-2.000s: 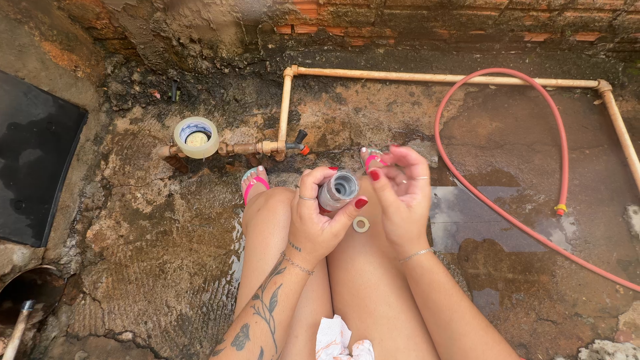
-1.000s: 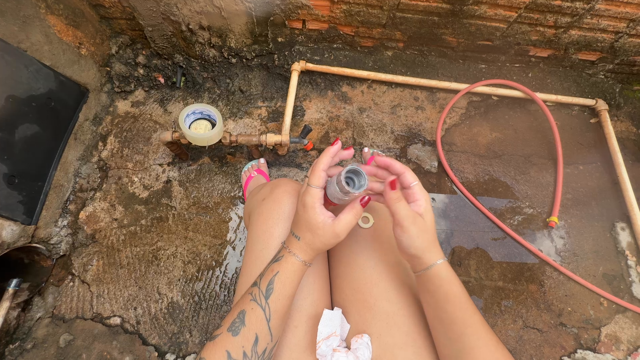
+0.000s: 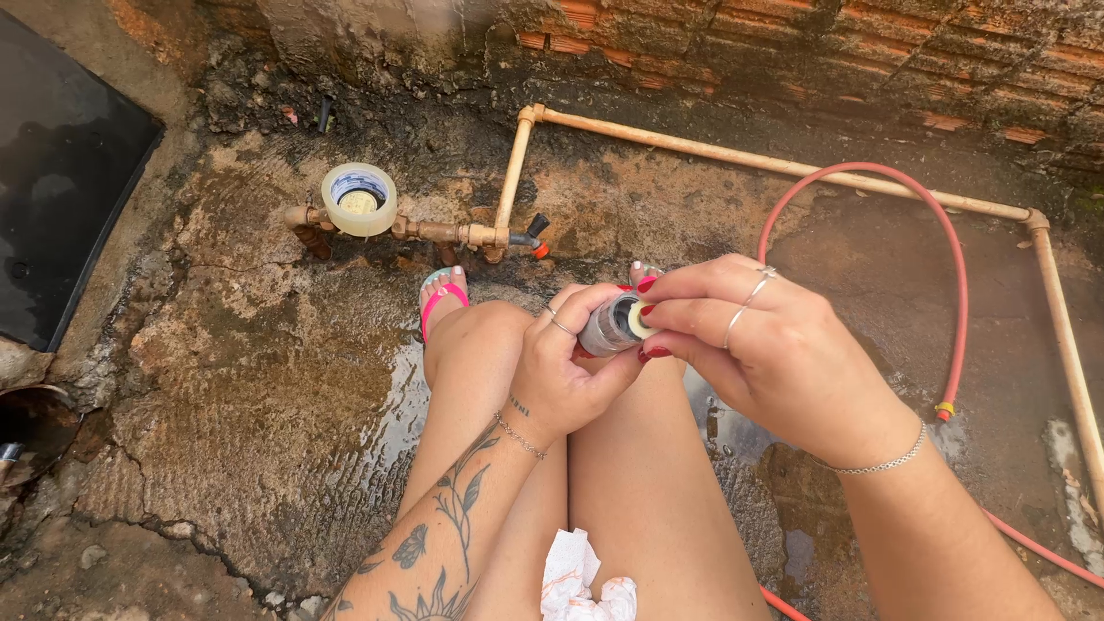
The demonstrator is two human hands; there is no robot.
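My left hand [image 3: 573,362] is wrapped around a clear, hollow cylindrical housing [image 3: 609,326] with a dark inside, tilted to the right. Between the fingertips of my right hand [image 3: 750,345] is a pale ring-shaped washer [image 3: 639,319], at the mouth of the housing; whether it touches the rim I cannot tell. Crumpled white paper [image 3: 573,578] with orange stains lies on my lap. Ahead to the left, a roll of clear tape [image 3: 360,199] rests on the brown water pipe [image 3: 435,231].
A small valve [image 3: 528,239] sits at the pipe joint, near my feet. The beige pipe [image 3: 733,155] runs along the brick wall, crossed by a red hose [image 3: 957,285]. A black panel [image 3: 65,172] stands at left, above a round opening [image 3: 39,423]. The concrete is wet and cracked.
The pale washer, earlier on my right thigh, is now in my right hand at the housing's mouth. My left hand still holds the housing, which has tilted.
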